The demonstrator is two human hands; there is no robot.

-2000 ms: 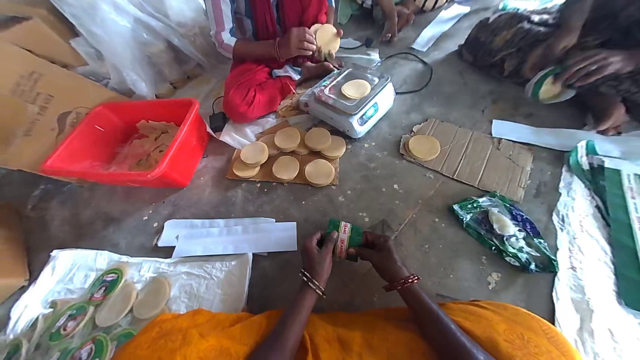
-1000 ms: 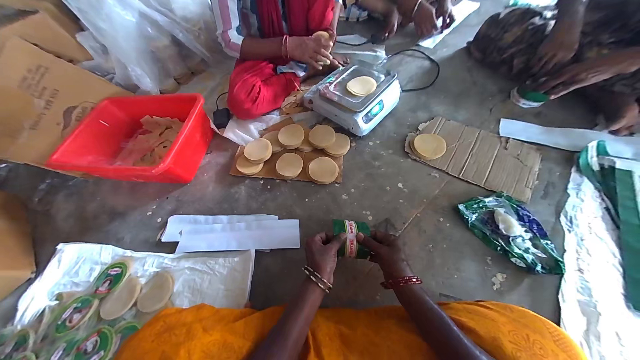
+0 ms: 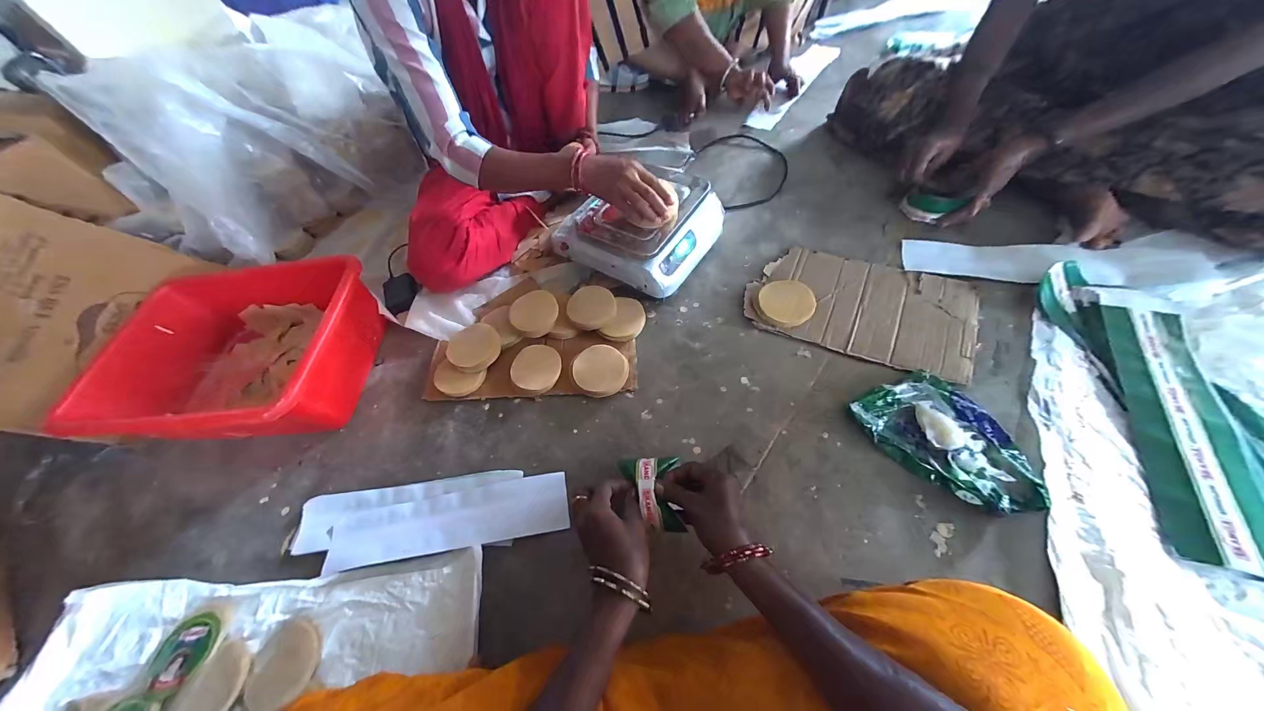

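Observation:
Low in the centre, a small packet in a green printed wrapper with a white band (image 3: 647, 491) is between my two hands. My left hand (image 3: 609, 523) grips its left side. My right hand (image 3: 706, 499) pinches the wrapper at the right side. To the left of my hands, white paper strips (image 3: 444, 521) overlap on the floor. Green-labelled round packets (image 3: 183, 652) and pale flat discs (image 3: 283, 664) rest on a white plastic sheet (image 3: 415, 614) at bottom left. An opened green plastic wrapper (image 3: 889, 434) with a white lump (image 3: 943, 427) on it lies to the right.
Stacks of pale discs (image 3: 535, 368) rest on cardboard, beside a red plastic tub (image 3: 341, 341). A co-worker's hand (image 3: 627, 188) is over a digital scale (image 3: 681, 242). Another cardboard piece (image 3: 889, 306) holds one stack. Co-workers' hands (image 3: 973, 173) work at upper right, above green printed wrapping sheets (image 3: 1150, 415).
The co-worker's hand has moved down onto the discs on the scale. My fingers have shifted on the green packet, which stays between my hands.

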